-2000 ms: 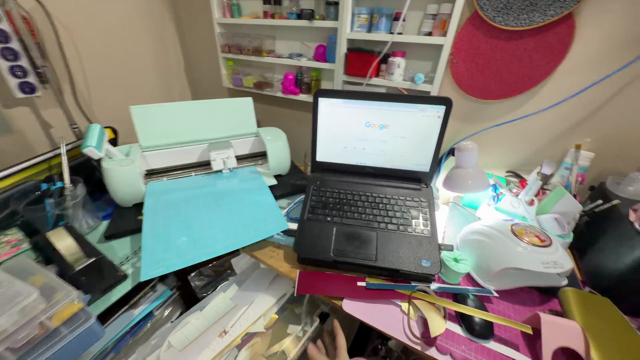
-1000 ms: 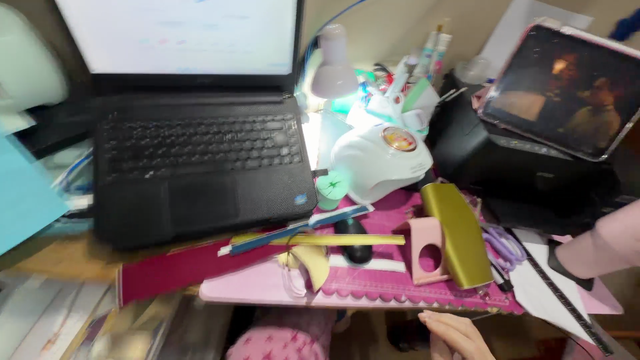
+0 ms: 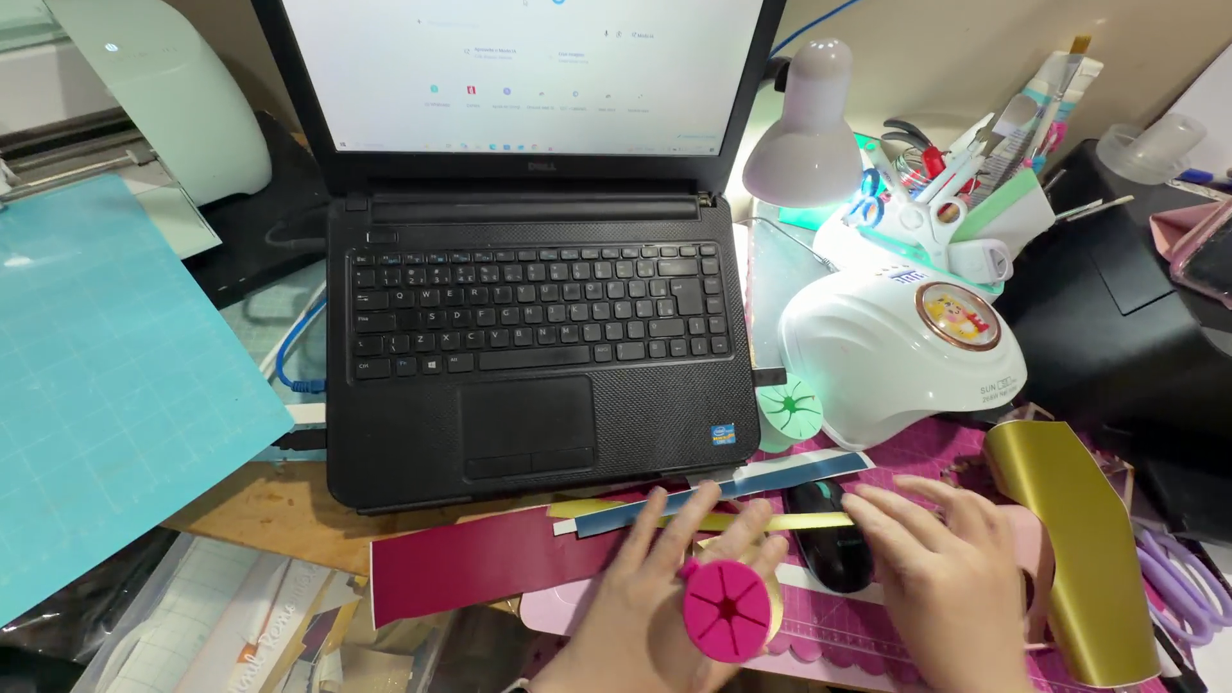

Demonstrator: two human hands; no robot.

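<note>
My left hand (image 3: pixel 645 606) lies with spread fingers over the paper or vinyl strips below the laptop (image 3: pixel 539 318); a round magenta slotted piece (image 3: pixel 727 611) sits on its back. Its fingertips touch the blue strip (image 3: pixel 626 515) and yellow strip (image 3: pixel 808 521). My right hand (image 3: pixel 934 568) is at the yellow strip's right end, fingers near the black mouse (image 3: pixel 830 553); whether it pinches the strip is unclear. A dark red sheet (image 3: pixel 481 563) lies left of my left hand. A gold roll (image 3: pixel 1068 549) stands right of my right hand, beside a pink piece (image 3: pixel 1030 549).
A cutting machine (image 3: pixel 173 96) with a blue gridded mat (image 3: pixel 115 366) occupies the left. Behind my hands are a white nail lamp (image 3: pixel 885 356), a desk lamp (image 3: pixel 804 144) and a holder with tools. Purple-handled scissors (image 3: pixel 1174 587) lie right. Papers fill the space below the desk edge.
Both hands have come over the strips; one second ago only one hand showed near the lower edge, with a pink sleeve at the right. The magenta slotted piece now shows on my left hand.
</note>
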